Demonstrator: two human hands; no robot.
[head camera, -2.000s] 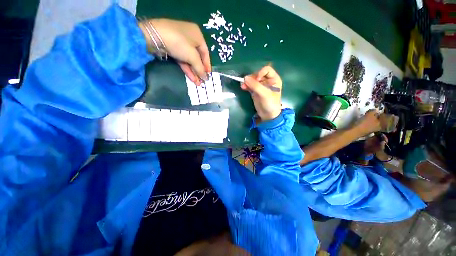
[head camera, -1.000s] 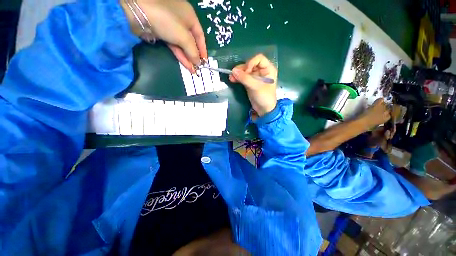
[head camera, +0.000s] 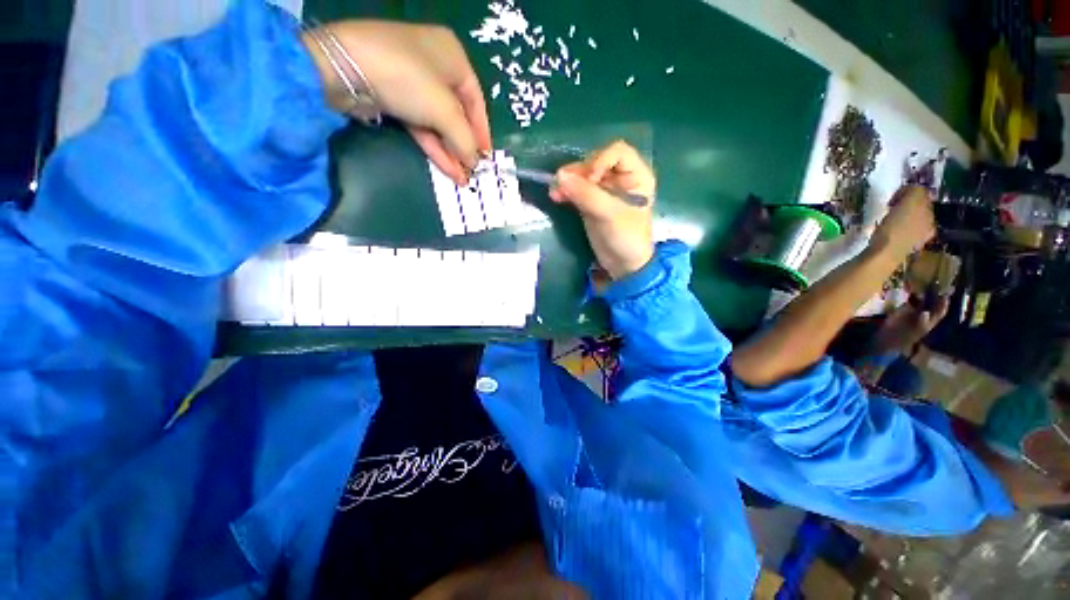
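Observation:
A small white card with dark dividing lines lies on the green mat. My left hand reaches over it from the upper left, fingertips together at its top edge; whether they pinch a tiny part is too small to tell. My right hand is right of the card and holds thin silver-grey tweezers, whose tip reaches my left fingertips over the card. A loose heap of tiny white pieces lies above the card. A long white strip row lies at the near bench edge.
A solder wire spool stands to the right. Beyond it, brown-grey component piles lie on a white surface. A neighbour's forearm in a blue sleeve reaches in there. A plain white sheet lies at the upper left.
The tweezers' tip has moved from the card's top right corner leftward to my left fingertips. The neighbour's near hand has risen over the component piles. The view has shifted slightly.

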